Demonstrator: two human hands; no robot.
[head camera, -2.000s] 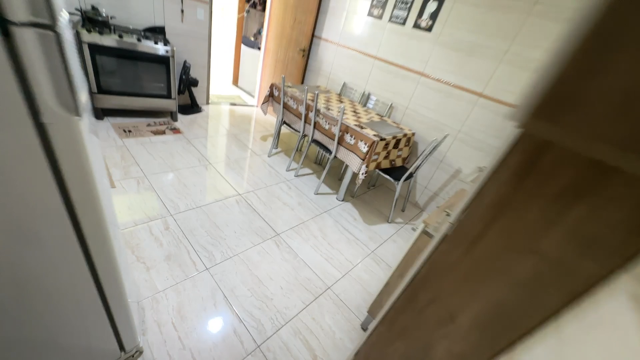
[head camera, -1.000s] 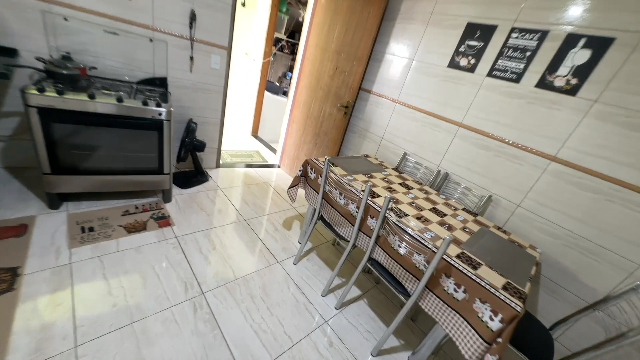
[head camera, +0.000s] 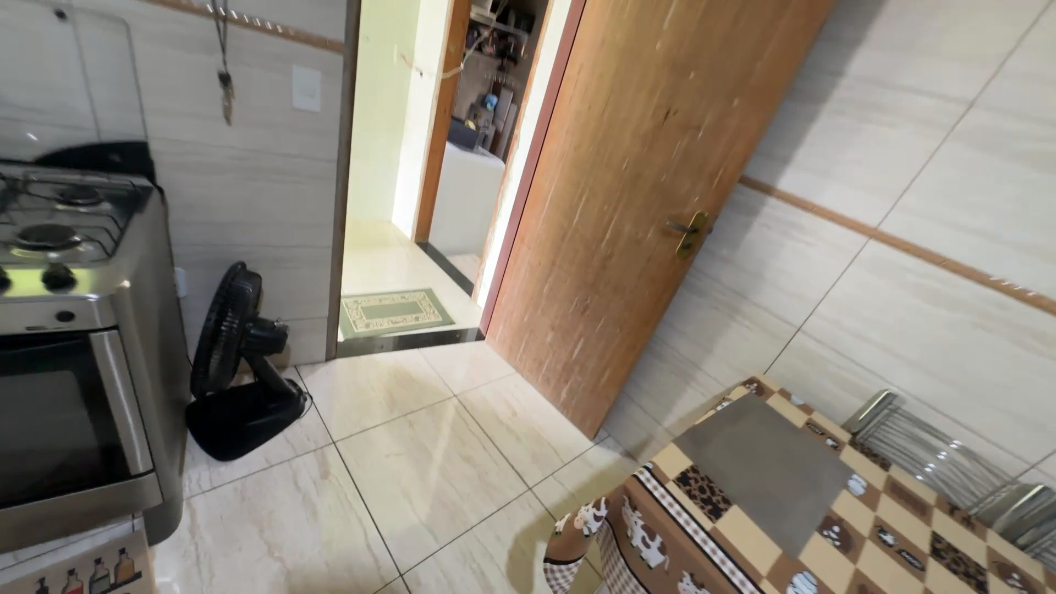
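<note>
Neither my left hand nor my right hand is in the head view, so what they hold cannot be seen. A brown wooden door (head camera: 627, 181) with a metal handle (head camera: 690, 234) stands open beside a doorway. At the lower right is a table with a checked tablecloth (head camera: 891, 503) printed with cows, and a grey placemat (head camera: 767, 470) lies on it. A black fan (head camera: 239, 355) rests on the tiled floor at the left, next to a stainless steel gas stove (head camera: 82, 330).
Metal chairs (head camera: 932, 454) stand between the table and the tiled wall. A green patterned mat (head camera: 396, 312) lies past the dark threshold (head camera: 404, 341). A printed mat (head camera: 91, 569) is on the floor before the stove. Keys (head camera: 225, 95) hang on the wall.
The view has moved forward a long way, toward the doorway. The refrigerator side seen at the left two seconds ago is out of view, as are the wall pictures.
</note>
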